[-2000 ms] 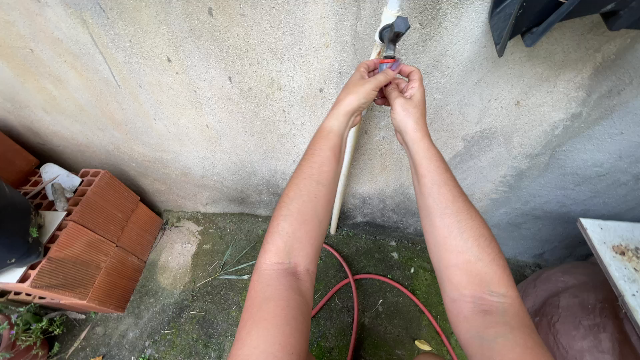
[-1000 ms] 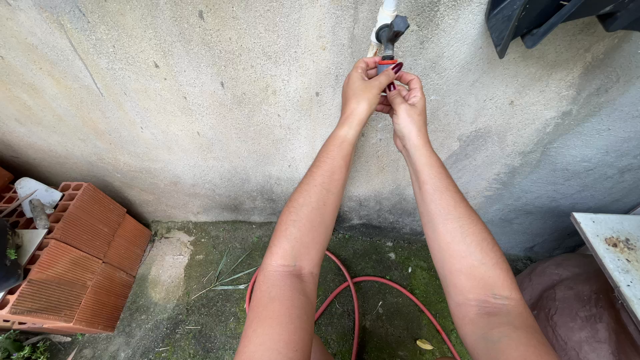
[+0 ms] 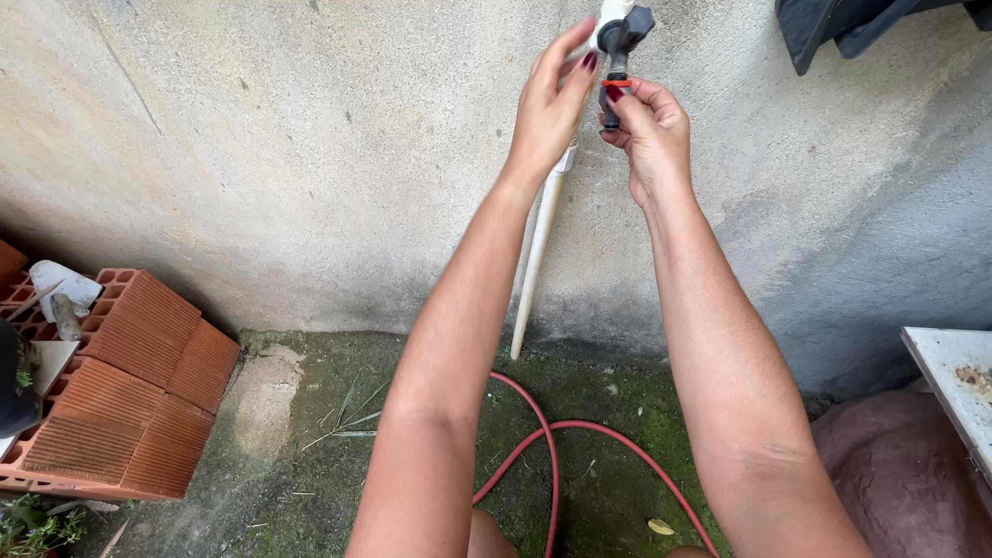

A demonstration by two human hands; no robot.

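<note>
A black plastic tap (image 3: 626, 32) juts from a white pipe fitting at the top of the wall. Against the tap's threaded spout, my right hand (image 3: 655, 128) pinches a grey hose connector (image 3: 611, 105) with an orange-red ring, thumb in front and fingers behind. My left hand (image 3: 554, 97) is just left of the tap, its fingers apart and raised beside the white fitting; whether a fingertip touches it I cannot tell. Below the hands a white PVC pipe (image 3: 536, 256) runs down the wall to the ground.
Red hose (image 3: 604, 428) loops over the mossy ground between my arms. Hollow clay bricks (image 3: 139, 387) are stacked at the left, with a dark pot (image 3: 15, 380) on them. A white slab (image 3: 949, 380) and a large brownish rounded object (image 3: 891, 465) are at the right. Black plastic (image 3: 806, 27) hangs upper right.
My left hand has come off the connector and moved up and left, its fingers spreading beside the tap. My right hand stays at the connector, which now shows more plainly.
</note>
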